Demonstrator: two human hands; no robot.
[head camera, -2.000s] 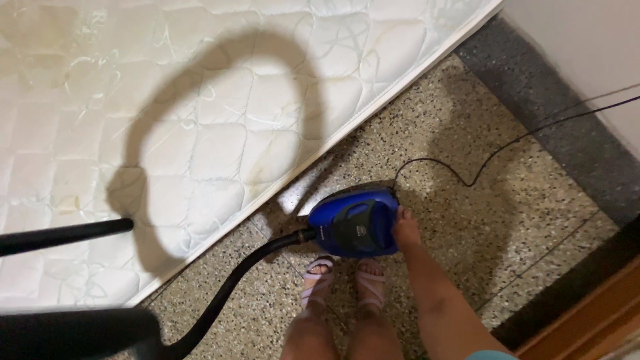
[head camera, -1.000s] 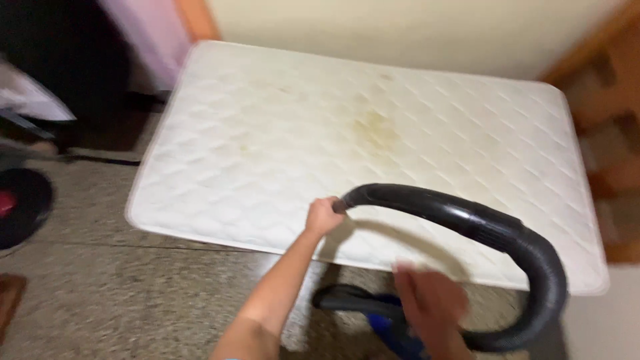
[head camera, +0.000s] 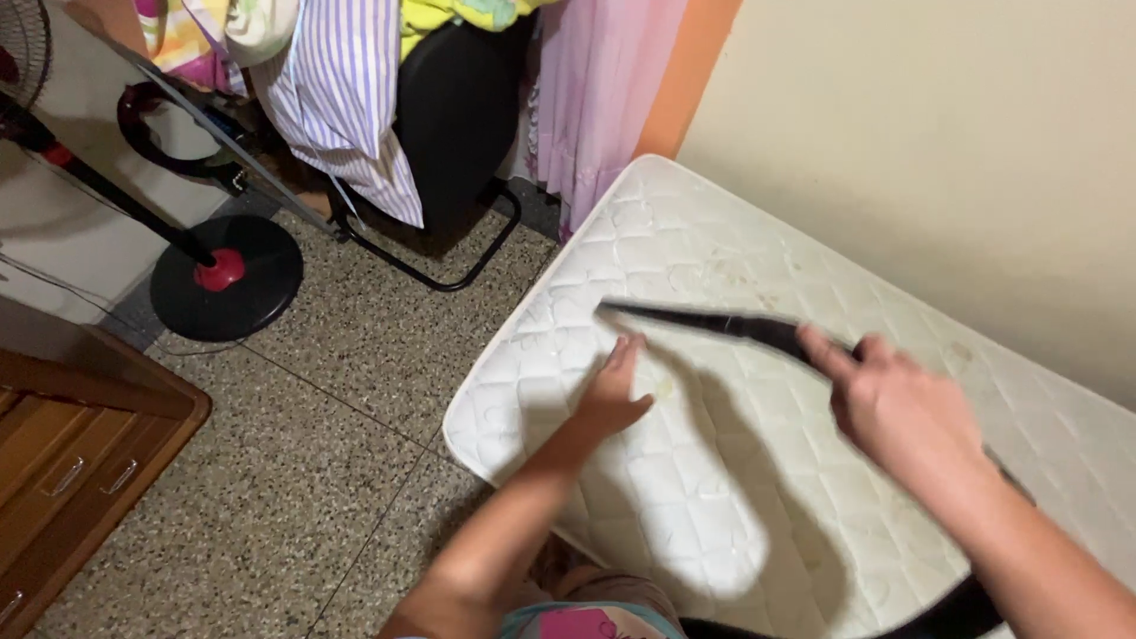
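Observation:
My right hand is closed around the handle of a black vacuum cleaner wand, whose narrow crevice tip points left over the quilted white mattress. Below that tip, my left hand hovers above or rests on the mattress, fingers apart and holding nothing. The black vacuum hose curves along the bottom right, partly hidden by my right forearm. Yellowish stains mark the quilted fabric. The vacuum's blue body is out of view.
A pedestal fan's round black base stands on the speckled floor at left. Nearby are a wooden drawer cabinet and a black chair draped with a striped cloth. A pink curtain and a beige wall border the mattress.
The view has swung left toward the fan and chair. My left hand has let go of the hose end it held one second ago, and my right hand now grips the wand.

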